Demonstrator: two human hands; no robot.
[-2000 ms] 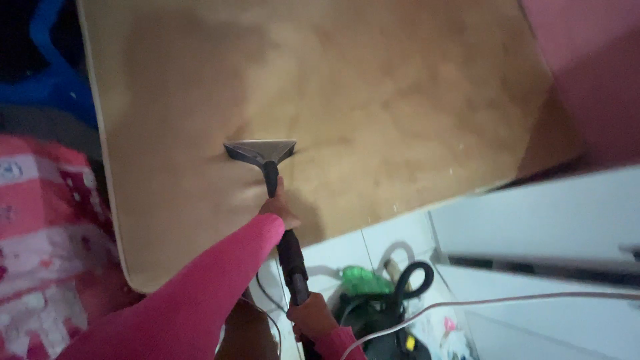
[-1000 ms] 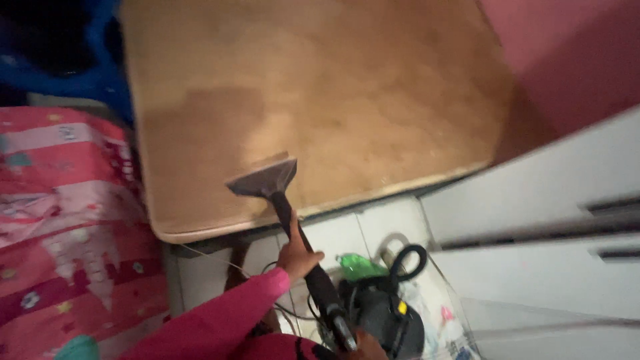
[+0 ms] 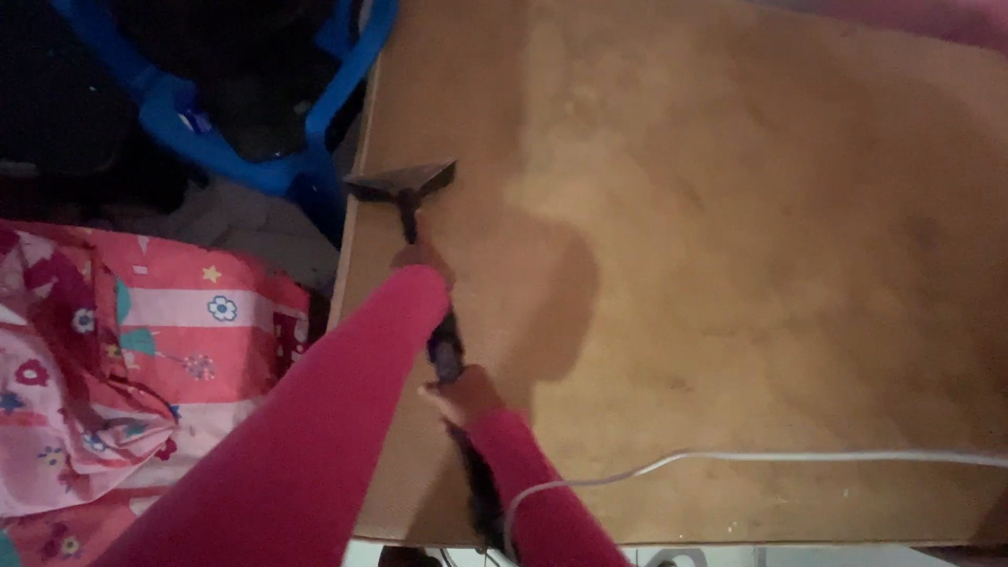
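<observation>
My left hand (image 3: 421,256), at the end of a pink sleeve, is closed around the neck of a black extraction-cleaner nozzle (image 3: 405,179) with a wide clear head. The head lies on the tan mattress (image 3: 709,276) by its left edge. Lower down, my right hand (image 3: 468,394) grips the black wand (image 3: 447,354) of the same tool. A dark hose section runs from there toward the bottom edge. Darker, damp-looking patches and shadows mark the mattress surface. The fingers of my left hand are partly hidden and blurred.
Pink patterned bedding (image 3: 213,339) lies at the left. Above it stands a blue plastic frame (image 3: 228,157) with dark things inside. A white cord (image 3: 748,456) crosses the lower mattress and my right sleeve. White floor tiles (image 3: 693,555) show along the bottom edge.
The nozzle has moved from near the mattress's lower edge farther up and to its left side, both hands with it. The view has shifted; the vacuum body and white drawers are out of sight.
</observation>
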